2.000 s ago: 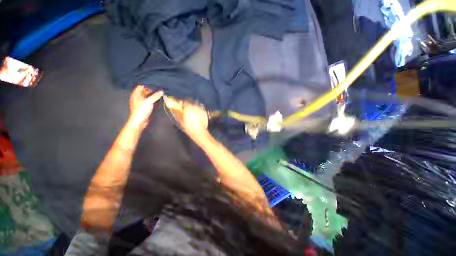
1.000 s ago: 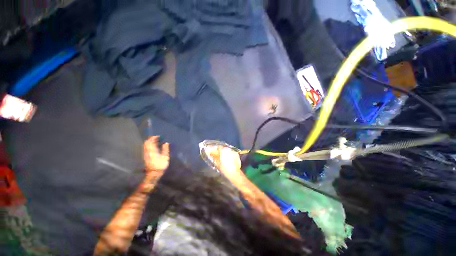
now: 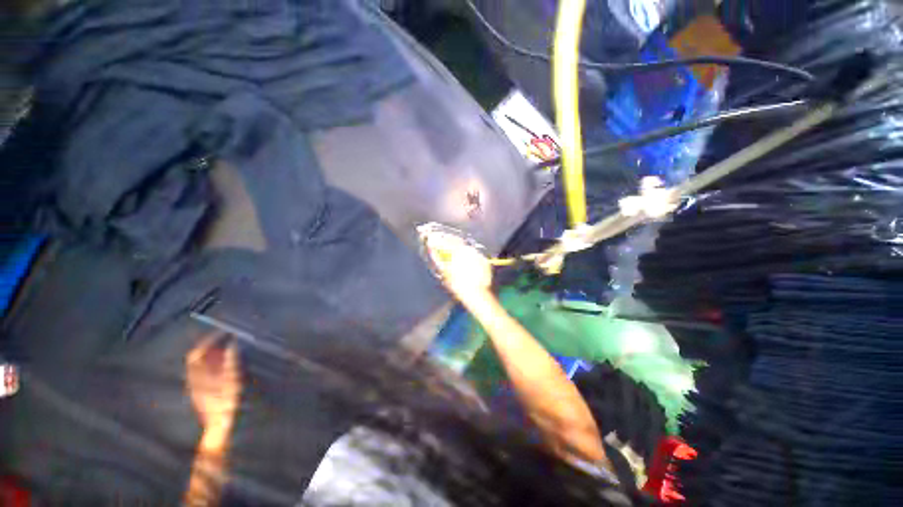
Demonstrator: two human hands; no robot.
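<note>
Dark navy trousers (image 3: 347, 267) lie crumpled over the padded ironing table (image 3: 396, 149), with a larger heap at the upper left. My right hand (image 3: 467, 274) is closed around the steam iron (image 3: 434, 243), whose silver edge shows at the right end of the trousers. Whether the iron touches the cloth cannot be told. My left hand (image 3: 213, 376) is at the lower left, blurred, over the dark cloth or table; its fingers and any hold on the cloth are unclear.
A yellow steam hose (image 3: 571, 119) and pale support rod (image 3: 693, 188) stand at the right, with a black cable (image 3: 683, 64). The iron rest (image 3: 525, 127) is at the table's right edge. Dark stacked folds (image 3: 822, 366) lie at the far right. A blue crate (image 3: 658, 109) stands beyond.
The view has swung right. My right hand has carried the iron towards the table's right end. My left hand has moved away to the left, farther from the iron.
</note>
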